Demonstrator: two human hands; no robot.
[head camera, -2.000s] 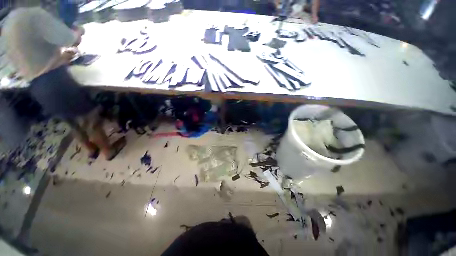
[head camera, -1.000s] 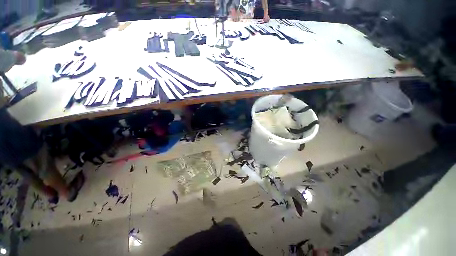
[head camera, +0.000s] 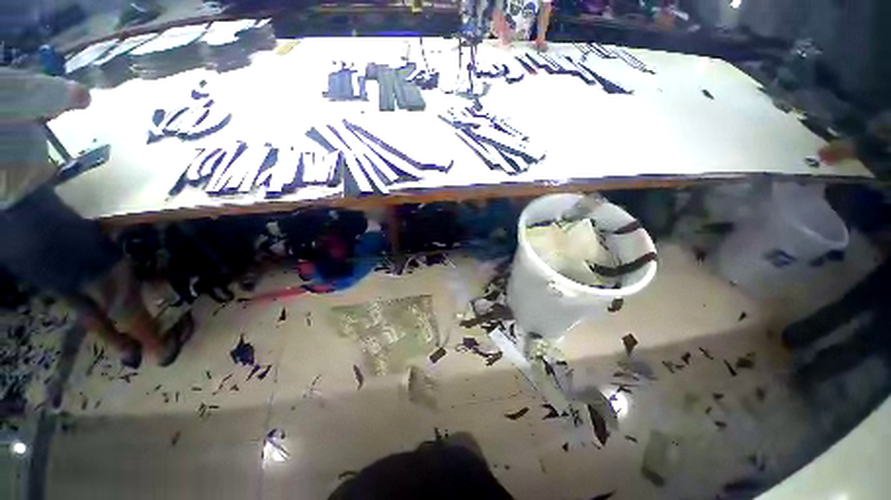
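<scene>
Neither of my hands shows. A long white cutting table with a brown edge runs across the view. Cut fabric pieces lie on it in fanned rows of dark and pale strips. Dark folded pieces lie farther back, and stacked panels stand at the far left. In front of the table stands a white scrap bin holding pale sheets and dark strips. A dark rounded shape is at the bottom edge; I cannot tell what it is.
A person in dark shorts stands at the table's left end. Another person's hands are at its far side, behind an upright machine. A second bin is at right. A pale green sheet and dark offcuts lie on the floor.
The view has swung right since the first frame, then slightly back left. The second bin and the far person's hands have come into fuller view.
</scene>
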